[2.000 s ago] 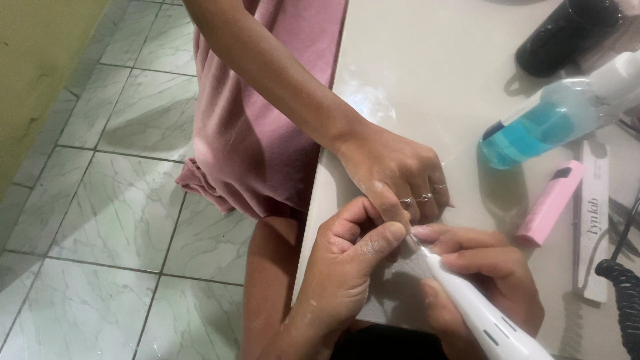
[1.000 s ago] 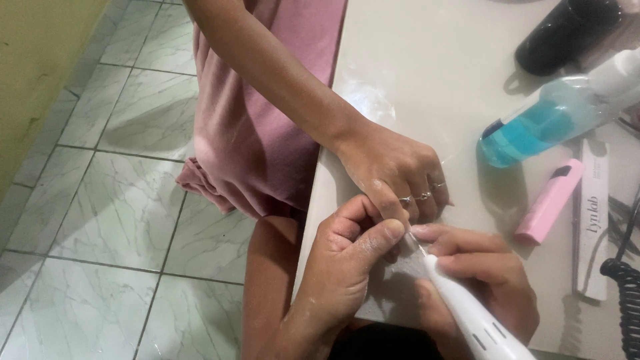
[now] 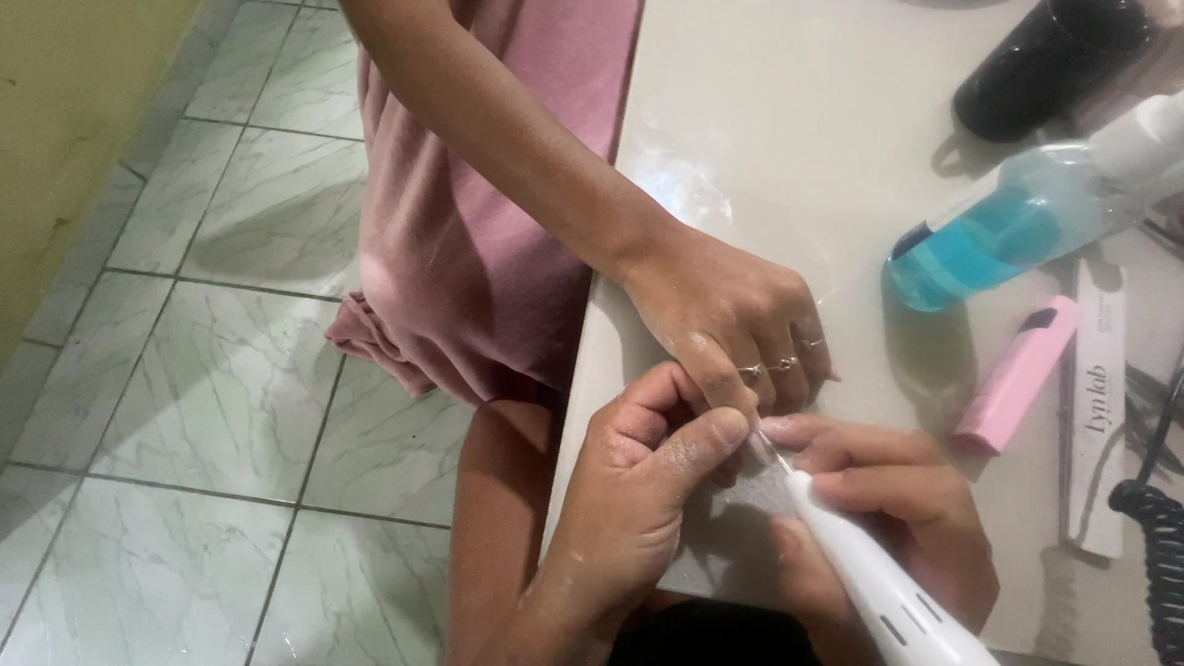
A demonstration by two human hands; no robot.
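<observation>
My left hand [image 3: 647, 472] pinches a finger of another person's hand [image 3: 731, 305] between thumb and fingers. That hand lies palm down over the table and wears several thin rings. A white electric nail drill handpiece [image 3: 879, 573] is gripped in my right hand [image 3: 906, 499], its slim metal bit slanting up to the nail of the held finger. One fingertip of my right hand rests close beside that nail. Pale dust coats my left thumb and the skin near the held finger. The contact between bit and nail is too small to make out.
On the white table [image 3: 786, 102], a bottle of blue liquid [image 3: 999, 222], a pink tube-like object [image 3: 1017, 375], a white nail file [image 3: 1098, 416] and a black cylindrical container [image 3: 1045, 65] lie to the right. A coiled black cord [image 3: 1167, 573] hangs near the right edge. Pink cloth [image 3: 462, 213] covers the other person's lap.
The rear end of the handpiece has swung slightly left and down from two seconds ago, with my right hand. My left hand keeps its hold on the same finger.
</observation>
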